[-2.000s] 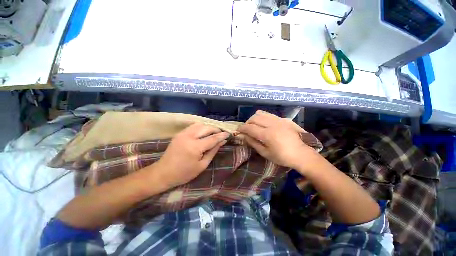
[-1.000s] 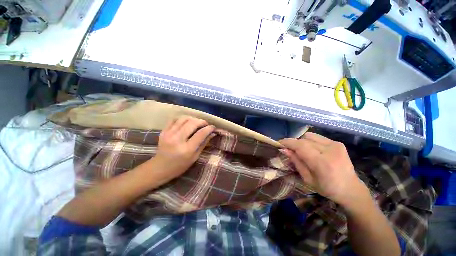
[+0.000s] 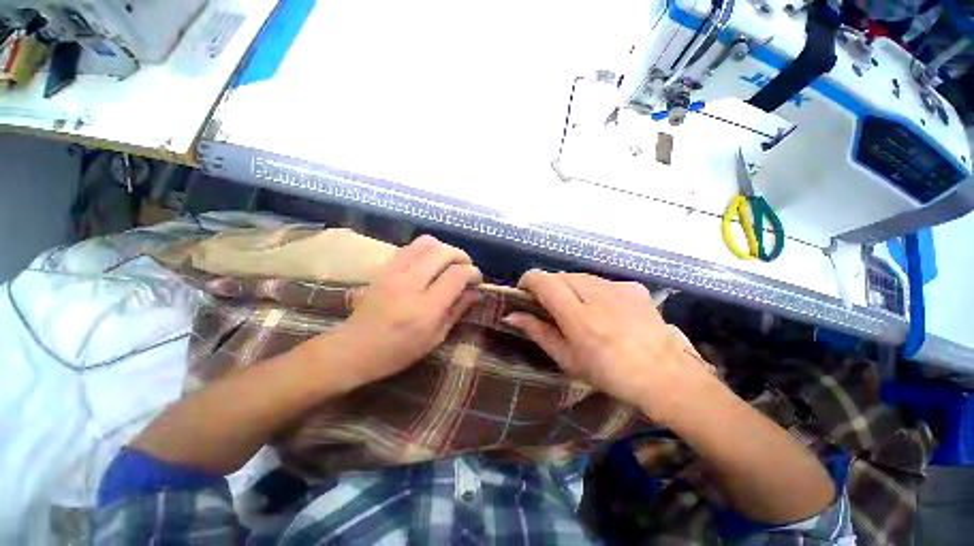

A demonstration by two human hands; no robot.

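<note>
A brown plaid garment piece lies over my lap, below the table's front edge. A plain tan layer runs along its upper edge at the left. My left hand grips the plaid's upper edge near the middle, fingers bent over it. My right hand holds the same edge a little to the right, thumb below and fingers above. A narrow stretch of folded edge shows between the hands. My fingers hide the held parts of the cloth.
The white sewing machine stands at the upper right, with yellow and green scissors on its bed. A measuring strip runs along the table edge. White cloth lies left, darker plaid cloth right.
My right hand has moved left along the edge, closer to my left hand. My left hand stays on the edge. The cloth between them is shorter and folded. The view has shifted slightly.
</note>
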